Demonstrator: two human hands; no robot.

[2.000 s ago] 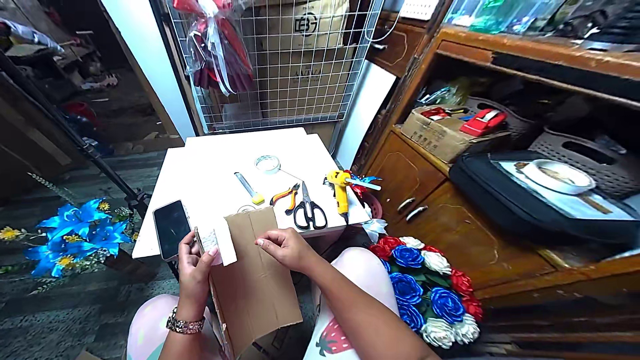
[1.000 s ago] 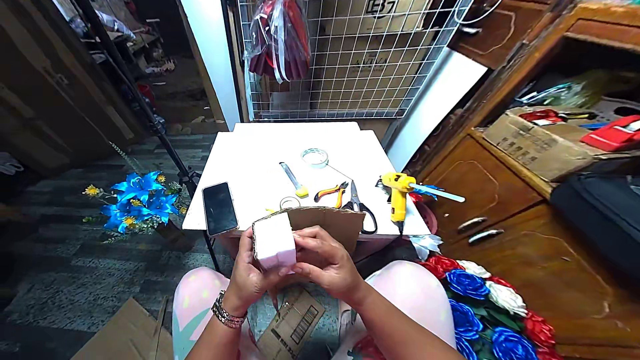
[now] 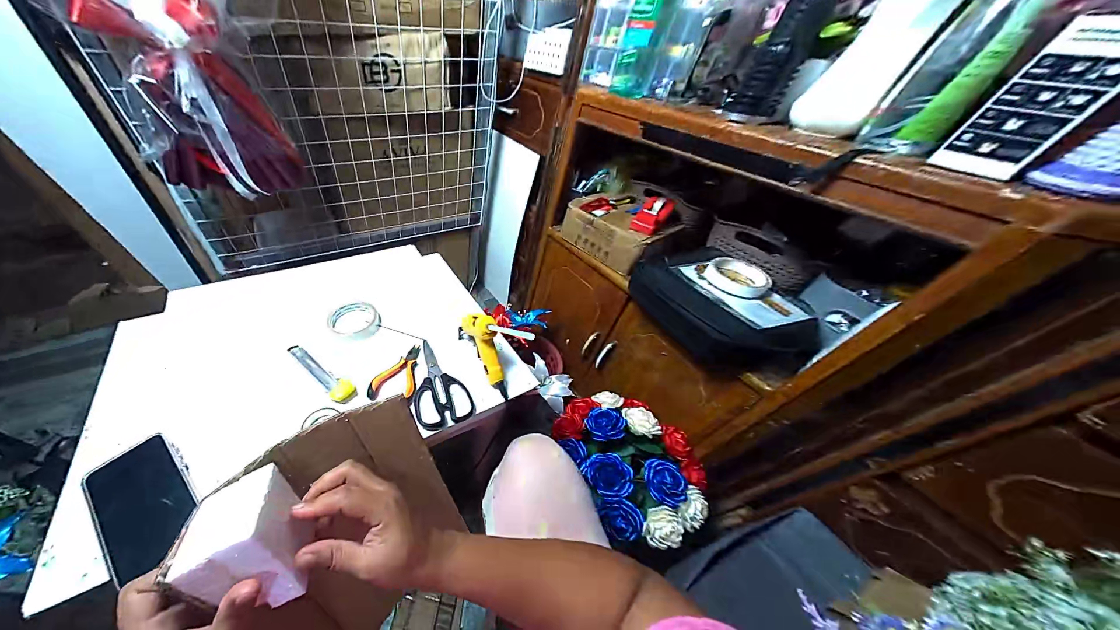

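A white foam block (image 3: pixel 236 535) rests against a bent sheet of brown cardboard (image 3: pixel 354 451). My left hand (image 3: pixel 188 604) grips the block and the cardboard's edge at the lower left. My right hand (image 3: pixel 363 525) has its thumb and fingertips at the block's right side, fingers apart; whether it grips the block is unclear. Beyond the cardboard on the white table lie a box cutter (image 3: pixel 322 374), orange-handled pliers (image 3: pixel 394 372), black-handled scissors (image 3: pixel 442 394), a tape roll (image 3: pixel 353 320) and a yellow glue gun (image 3: pixel 487 350). A smartphone (image 3: pixel 140 503) lies left of the block.
The white table (image 3: pixel 227 350) stands before a wire grid panel (image 3: pixel 394 166). A bouquet of red, white and blue artificial roses (image 3: pixel 626 464) is right of my knee. A wooden cabinet (image 3: pixel 700 394) fills the right, with a small cardboard box (image 3: pixel 612 236) on its shelf.
The view has swung right since one second ago. The cardboard, held up toward the view two seconds ago, now stands behind the foam block, which shows more fully.
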